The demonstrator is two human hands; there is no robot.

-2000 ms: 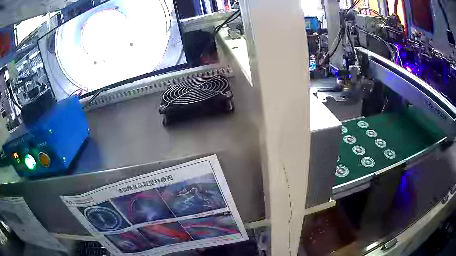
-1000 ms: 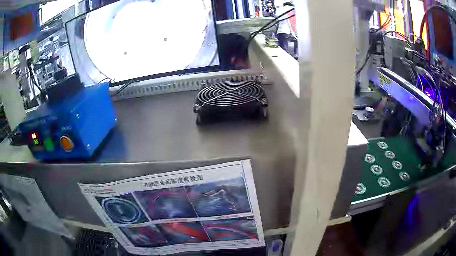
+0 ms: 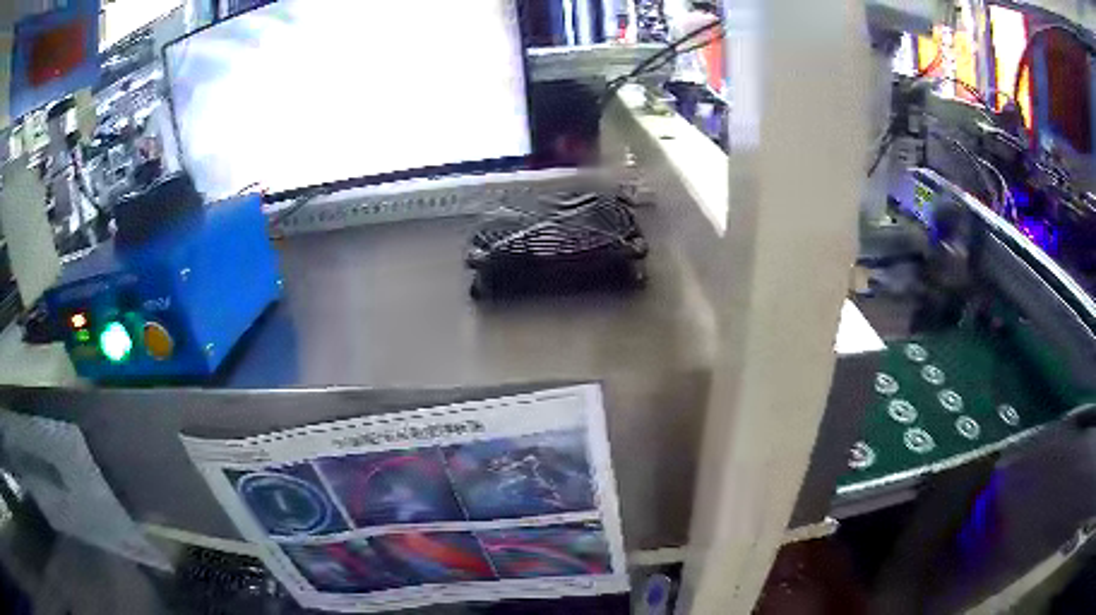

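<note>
Neither of my hands is in view. The inspection monitor (image 3: 349, 96) at the upper left shows an almost blank white screen. Several round ring-shaped parts (image 3: 917, 440) lie in rows on the green conveyor belt (image 3: 980, 375) at the right. One ring (image 3: 1008, 415) lies apart, to the right of the rows. The dark pick-and-place head (image 3: 943, 276) is blurred above the back of the belt. The blue control box (image 3: 222, 288) stands at the left with a lit green button and an orange button.
The black cooling fan (image 3: 558, 246) lies on the grey bench (image 3: 397, 312). The defect sheet (image 3: 421, 505) hangs at the bench's front edge, with a second paper (image 3: 78, 481) at lower left. A thick cream post (image 3: 781, 300) stands between bench and conveyor.
The view has turned right, shifting things leftward at the belt only slightly lately. The monitor's ring image has gone white, the green button is brightly lit, and a separate ring now shows at the belt's right.
</note>
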